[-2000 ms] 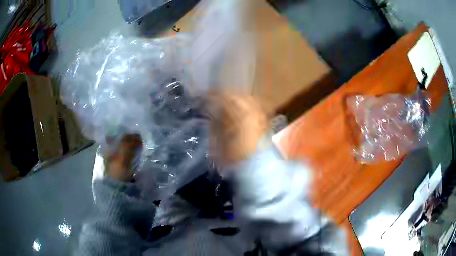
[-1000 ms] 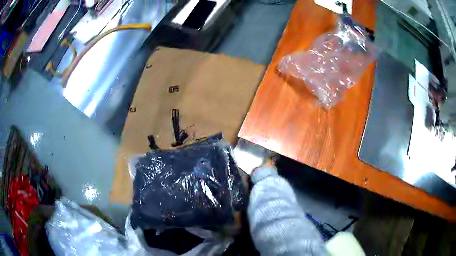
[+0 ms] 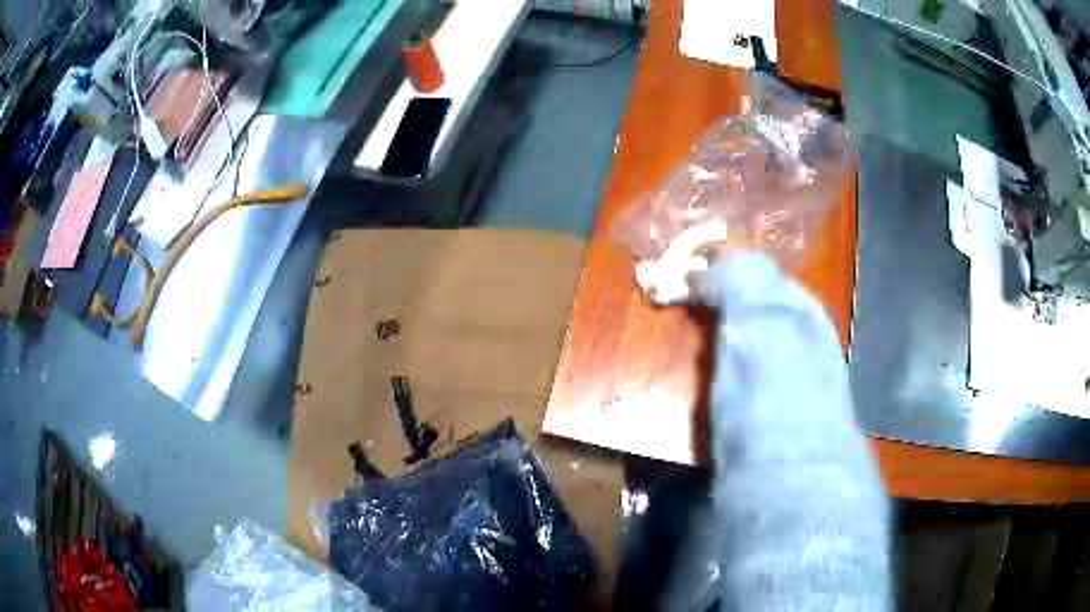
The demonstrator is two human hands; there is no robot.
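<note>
A clear, crinkled poly bag (image 3: pixel 765 161) with no dark contents lies on the orange-brown table (image 3: pixel 645 383). My right hand (image 3: pixel 684 261) is at its near edge, overexposed and blurred. I cannot tell whether the fingers hold the plastic. A shiny bag with dark contents (image 3: pixel 460 526) lies on the near part of the cardboard surface (image 3: pixel 478 299), cut off by the lower edge. Small black slide buckles (image 3: pixel 406 418) lie loose just beyond it. My left hand is out of the picture.
White-clear plastic (image 3: pixel 269 574) shows at the lower left, with a red bundle (image 3: pixel 93 580) beyond. An orange thread cone (image 3: pixel 423 65) and dark phone (image 3: pixel 417 135) stand and lie at the back. A white card (image 3: pixel 727 26) lies at the table's far end.
My right hand has moved forward from the table's near edge to the clear bag. The view has shifted, so the dark bag appears lower in the picture.
</note>
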